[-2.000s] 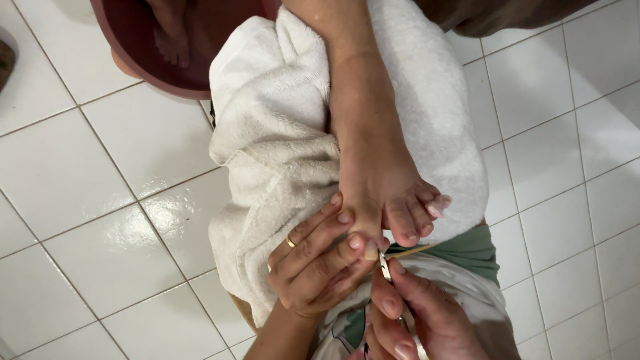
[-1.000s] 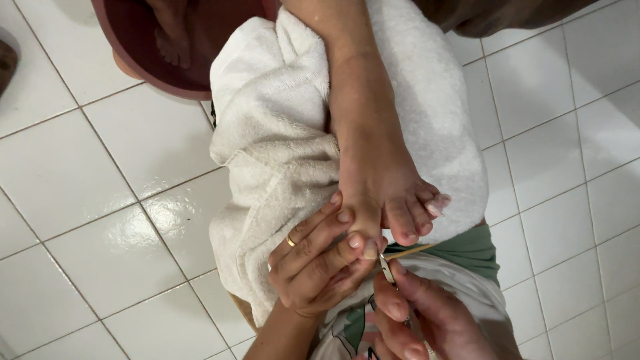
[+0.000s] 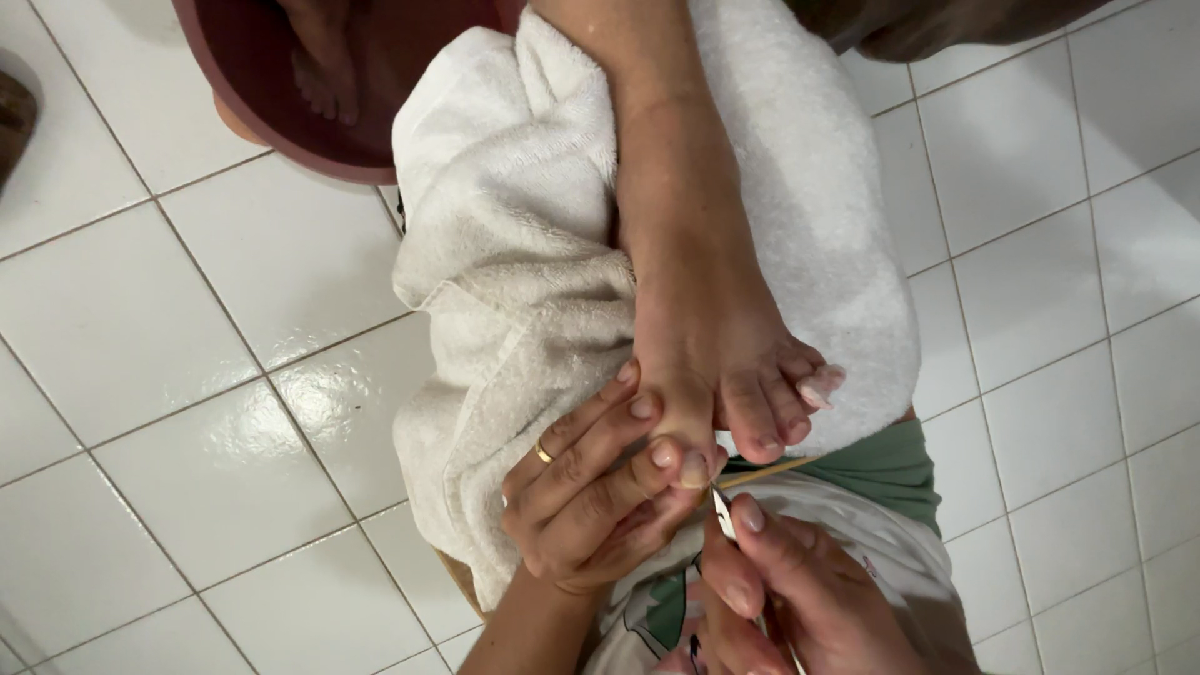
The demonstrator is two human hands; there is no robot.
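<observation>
Another person's bare foot (image 3: 703, 309) rests on a white terry towel (image 3: 525, 234), toes pointing down the view. My left hand (image 3: 591, 478), with a gold ring on one finger, grips the big toe (image 3: 689, 450) from the left side. In my right hand (image 3: 797, 591) is a slim metal nipper-like tool (image 3: 723, 514), its tip at the right edge of the big toenail. The tool's handles are mostly hidden by my fingers. A whitish-pink wad (image 3: 821, 385), perhaps tissue or cotton, sits at the smallest toes.
At the upper left, a dark red plastic basin (image 3: 352, 171) holds the other foot (image 3: 328, 80). White floor tiles (image 3: 216, 450) lie on both sides. A thin wooden edge or stick (image 3: 769, 471) shows below the toes, beside green cloth (image 3: 891, 469). Something dark brown (image 3: 900, 28) is at the top.
My right hand has shifted slightly around the tool, whose tip stays by the big toe. My left hand keeps its hold on the toe.
</observation>
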